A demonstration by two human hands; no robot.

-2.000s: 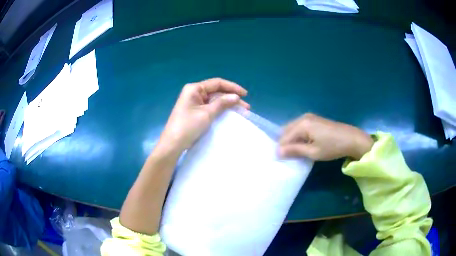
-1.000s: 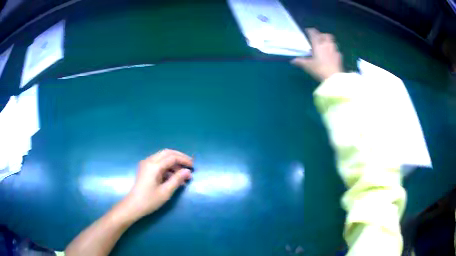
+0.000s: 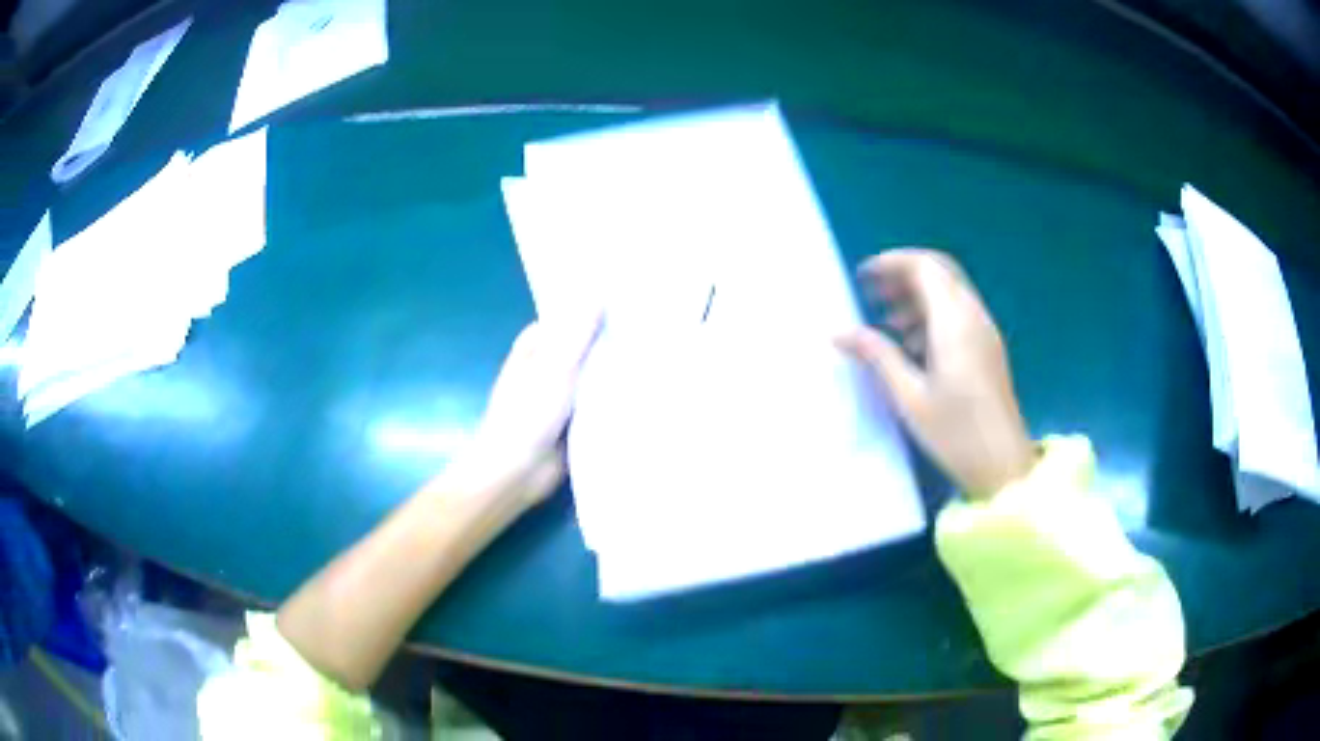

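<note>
A set of bright white document papers or bagged sets (image 3: 738,434), with edges offset at the left, lies or is held just above the green bench in front of me. A short dark mark shows near its middle. My left hand (image 3: 543,398) is at its left edge, fingers partly hidden, and grips it. My right hand (image 3: 934,362) is at its right edge, slightly blurred, thumb touching or close to the edge and fingers curled. I cannot tell if it grips.
A fanned white pile (image 3: 130,282) lies at the left. Separate white bagged sets (image 3: 311,55) lie at the far left. A narrow white stack (image 3: 1252,348) stands at the right. A crumpled clear plastic bag (image 3: 167,673) is below the bench's front edge at lower left.
My right hand has come back from the far side. The white set from there is now in front of me, with both hands at its sides. My left hand has moved onto its left edge.
</note>
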